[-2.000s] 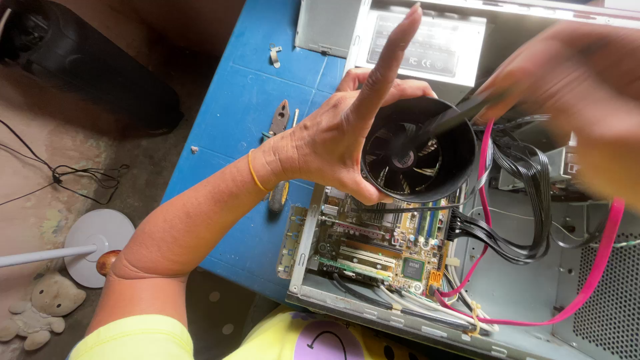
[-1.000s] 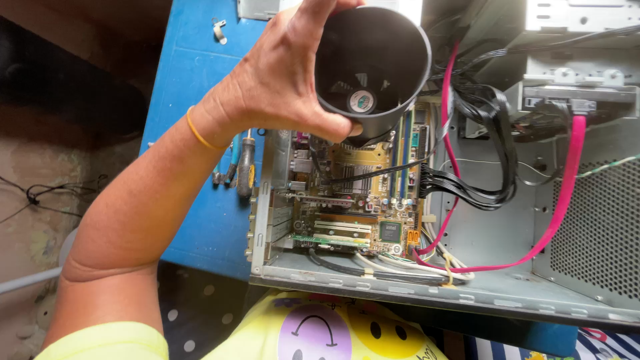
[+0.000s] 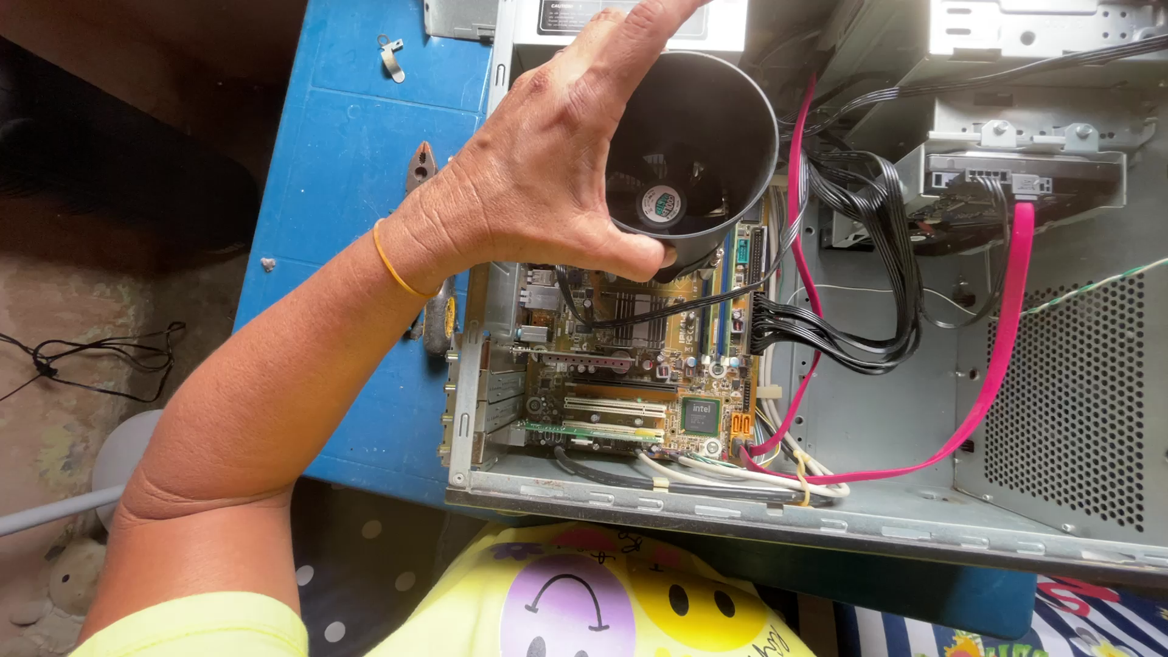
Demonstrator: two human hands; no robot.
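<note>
My left hand (image 3: 566,146) grips a black cylindrical fan duct (image 3: 698,137) by its left side, thumb at the lower rim and a finger along the top. Deep inside the duct shows a round fan hub sticker (image 3: 661,204). The duct is held over the upper part of a motherboard (image 3: 630,365) in a computer case (image 3: 876,520) lying open on its side. A black cable (image 3: 657,315) crosses the board below the duct. Whatever lies directly under the duct is hidden. My right hand is out of view.
Pliers (image 3: 421,166) and a yellow-black handled tool (image 3: 440,319) lie on the blue table (image 3: 365,401), partly behind my forearm. A small metal clip (image 3: 391,60) lies farther back. Pink SATA cables (image 3: 1013,310), bundled black power cables (image 3: 876,274) and a hard drive (image 3: 1077,178) occupy the case's right side.
My right hand, blurred at the duct with a dark object two seconds ago, has left the view. My left hand still holds the duct. The view has shifted.
</note>
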